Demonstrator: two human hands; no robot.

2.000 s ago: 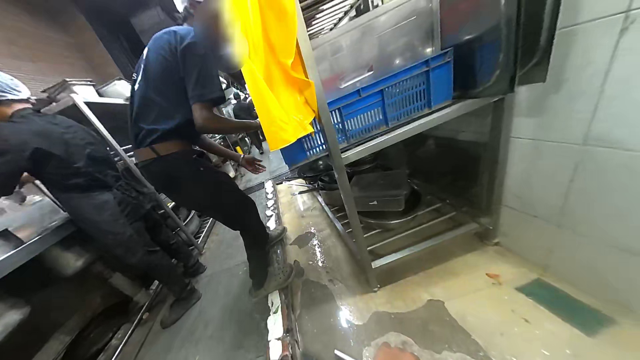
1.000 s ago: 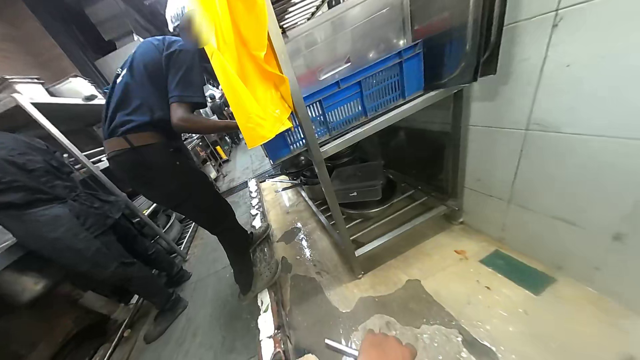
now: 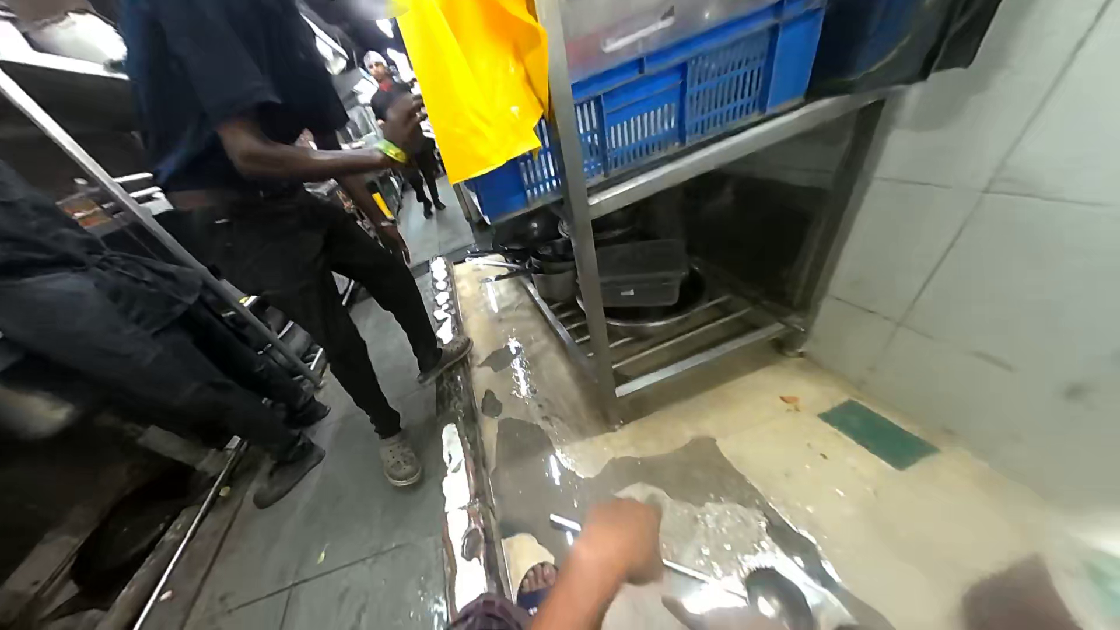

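Observation:
My left hand (image 3: 617,538) is closed around the thin metal handle (image 3: 691,573) of what looks like a ladle. The handle's end sticks out to the left of the fist. At the other side a round, shiny metal bowl (image 3: 779,599) shows low in the view, over the wet floor (image 3: 717,525). A blurred brown shape (image 3: 1015,595) at the lower right edge appears to be my right hand; its fingers cannot be made out. Near it is a blurred pale green and white thing (image 3: 1102,560). A sandalled foot (image 3: 535,577) shows left of my left forearm.
A metal rack (image 3: 595,289) holds a blue plastic crate (image 3: 682,96), with pans and a clear plastic container (image 3: 643,273) below. A yellow cloth (image 3: 477,79) hangs from it. Co-workers stand left, one with a shoe (image 3: 446,359) on the raised floor edge. A tiled wall (image 3: 989,227) is right.
My left hand and the metal handle show higher in the view, and the round bowl has come into sight. The co-worker in dark blue has a forearm raised in front. The view has shifted.

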